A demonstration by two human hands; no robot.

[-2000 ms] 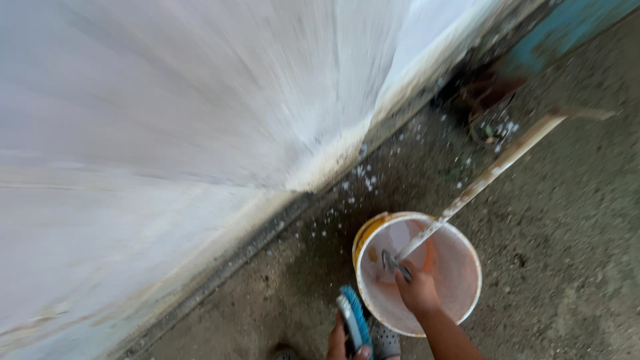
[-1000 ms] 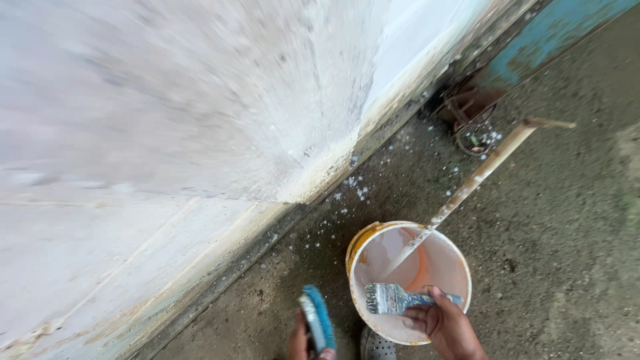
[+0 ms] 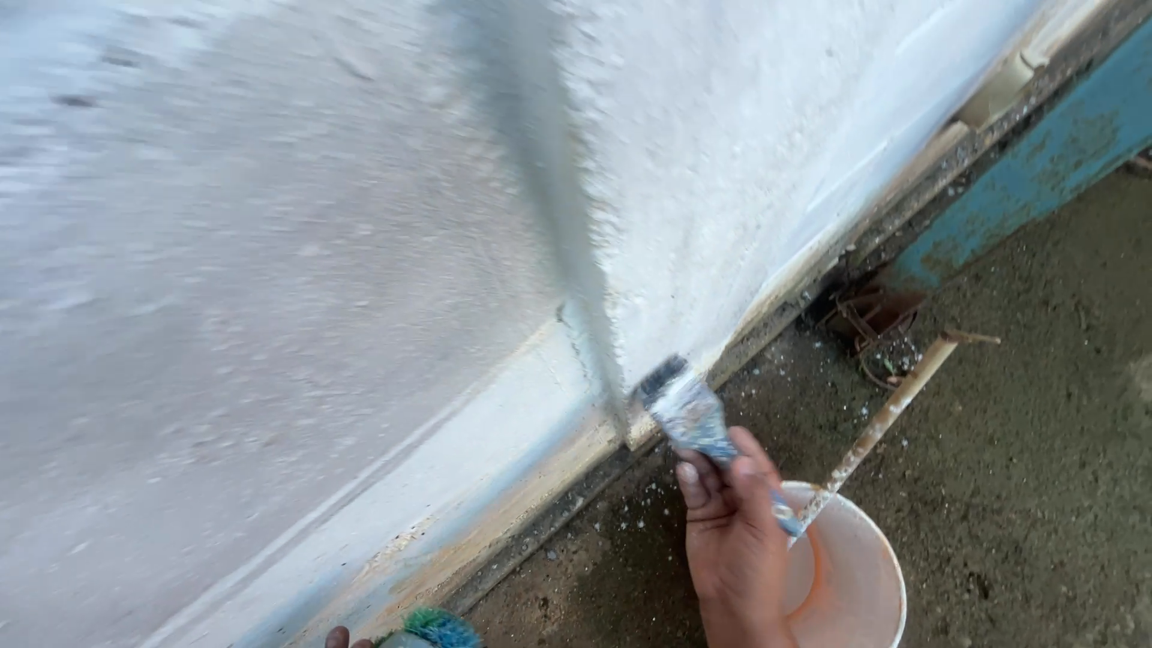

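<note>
My right hand (image 3: 738, 531) grips the handle of a paint-smeared paintbrush (image 3: 688, 405). The dark bristle end is at the foot of the whitish wall (image 3: 693, 180), beside a vertical groove; whether it touches cannot be told. At the bottom edge, fingertips of my left hand (image 3: 346, 641) show beside a brush with blue-green bristles (image 3: 441, 627), mostly cut off by the frame. Below and right of my right hand stands a white plastic bucket (image 3: 855, 558), partly hidden by that hand, with a paint-spotted stick (image 3: 886, 427) leaning out of it.
A blue-green painted panel (image 3: 1035, 171) with worn patches stands at the upper right. Rusty bent metal (image 3: 868, 328) lies at its foot. A narrow ledge (image 3: 540, 531) runs along the wall's base, and white specks dot the rough concrete floor (image 3: 1035, 468).
My right hand has come up out of the bucket with the paintbrush and moved from above the bucket to the wall's base. The view has shifted, leaving my left hand mostly out of frame.
</note>
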